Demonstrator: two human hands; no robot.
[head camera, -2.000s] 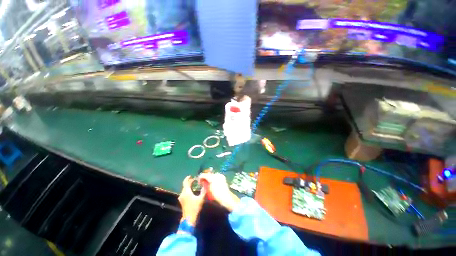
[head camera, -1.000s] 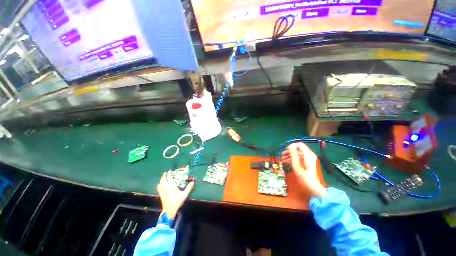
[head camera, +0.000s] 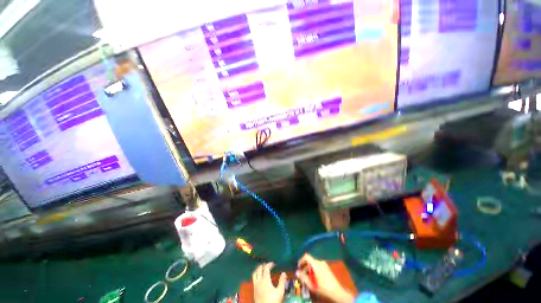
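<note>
The orange mat (head camera: 345, 276) lies at the bottom of the picture, cut off by the edge. A green circuit board (head camera: 296, 299) shows in part on it, with a dark connector block behind it. My left hand (head camera: 269, 287) is at the block's left end; its fingertips are blurred and its grip is unclear. My right hand (head camera: 325, 282) is at the block's right side with a thin red-handled tool (head camera: 312, 276) in its fingers. The lower part of the board is out of the picture.
Another board (head camera: 384, 263), a remote control (head camera: 440, 271), a blue cable (head camera: 481, 253) and a lit orange box (head camera: 436, 225) are at the right. An oscilloscope (head camera: 363, 179) stands behind. Left are a white container (head camera: 200, 239) and tape rings (head camera: 156, 292). Screens (head camera: 279, 77) fill the top.
The view has tilted up and turned right. My left hand has moved from the loose board at the left to the mat. My right hand stays at the block.
</note>
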